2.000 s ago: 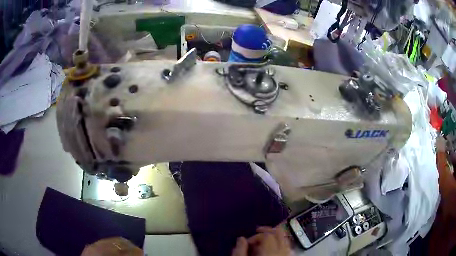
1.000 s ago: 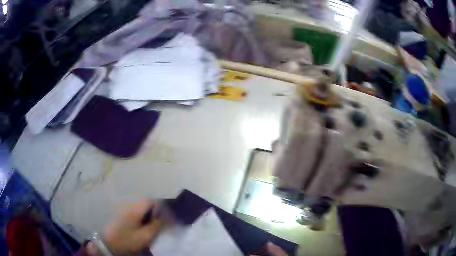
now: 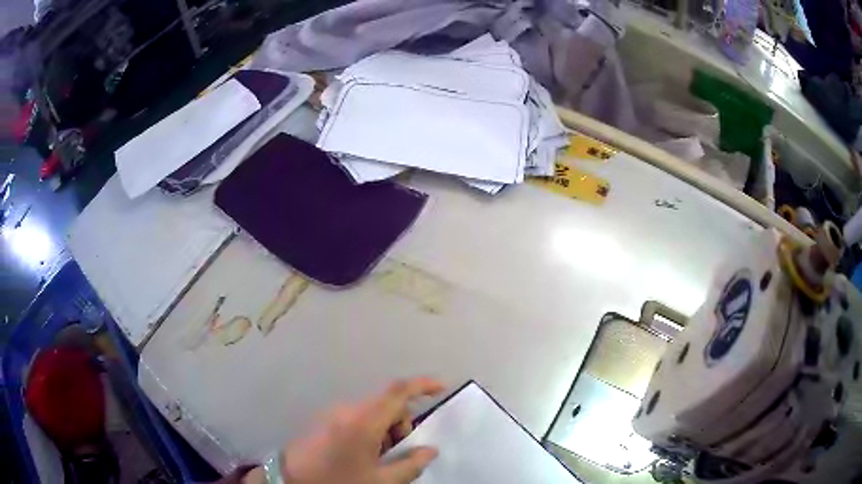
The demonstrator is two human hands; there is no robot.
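A white panel (image 3: 477,444) lies at the bottom centre, with a thin dark edge showing along its top. It is cut off by the picture's lower edge. My left hand (image 3: 364,440) is at the panel's left side, fingers spread, with the fingertips at its edge. My right hand is out of the picture. The sewing machine head (image 3: 732,350) stands at the right, beside the brightly lit metal needle plate (image 3: 605,416).
A dark purple panel (image 3: 321,210) lies left of centre. Behind it is a stack of white panels (image 3: 425,123) beside yellow labels (image 3: 577,181). A smaller pile with a white piece (image 3: 189,137) on top is at the far left. A blue basket (image 3: 142,416) holds a red item.
The view has swung left, so the machine sits further right. The white panel now covers most of the purple piece under it. My left hand's fingers have spread; my right fingers have left the picture.
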